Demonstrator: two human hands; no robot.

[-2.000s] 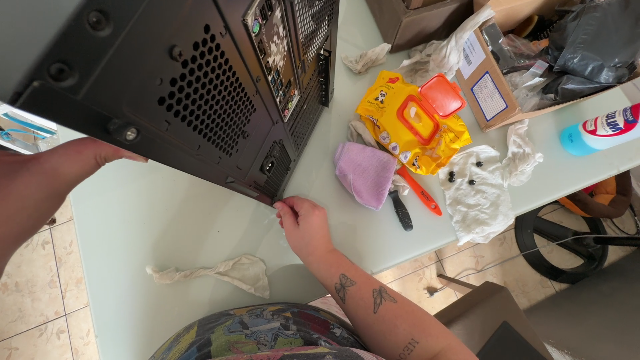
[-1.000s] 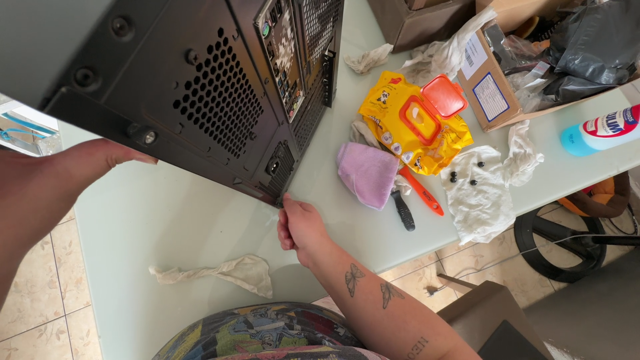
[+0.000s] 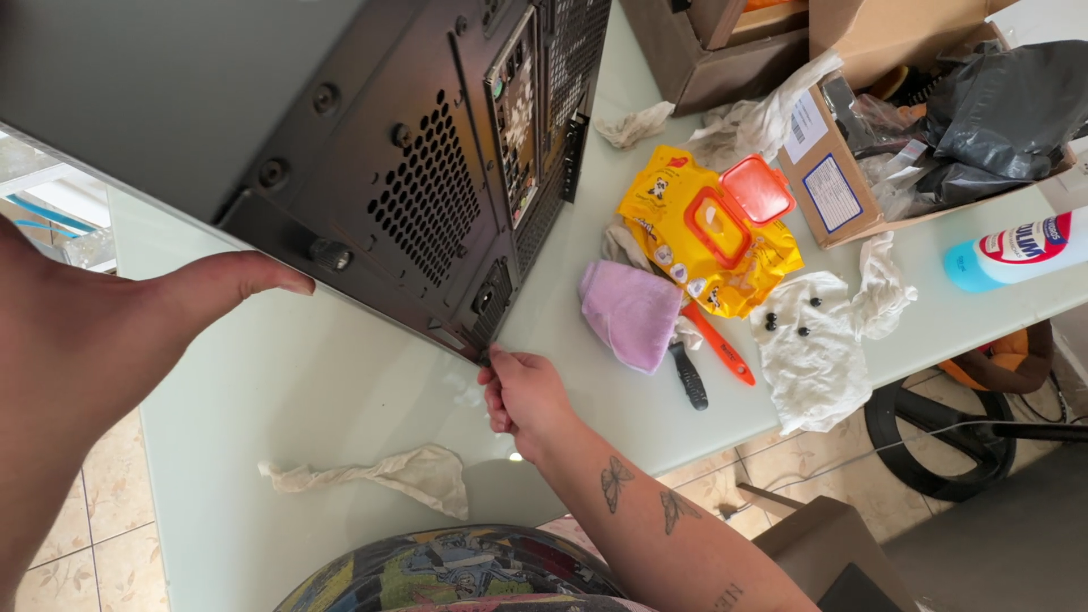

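A black computer case (image 3: 357, 187) stands on the glass-topped table, its perforated rear panel towards me. My left hand (image 3: 161, 314) is at its near left edge, thumb along the rim; the other fingers are hidden. At the rear panel's lower corner, my right hand (image 3: 523, 395) pinches a small dark part, possibly a thumbscrew, that its fingers mostly cover. Another thumbscrew (image 3: 330, 254) sits in the panel near my left thumb. Several small black screws (image 3: 804, 331) lie on a white wipe (image 3: 812, 374) to the right.
Right of the case lie a yellow wipes pack (image 3: 663, 204), a lilac cloth (image 3: 631, 316), an orange-handled tool (image 3: 719, 344) and a black handle (image 3: 689, 376). Beyond are an open cardboard box (image 3: 829, 183) and a spray bottle (image 3: 1020, 253). A crumpled wipe (image 3: 408, 478) lies near the table's front edge.
My right hand stays at the case's lower corner, its fingers slightly shifted. The case has turned or tilted a little, with my left hand still at its edge.
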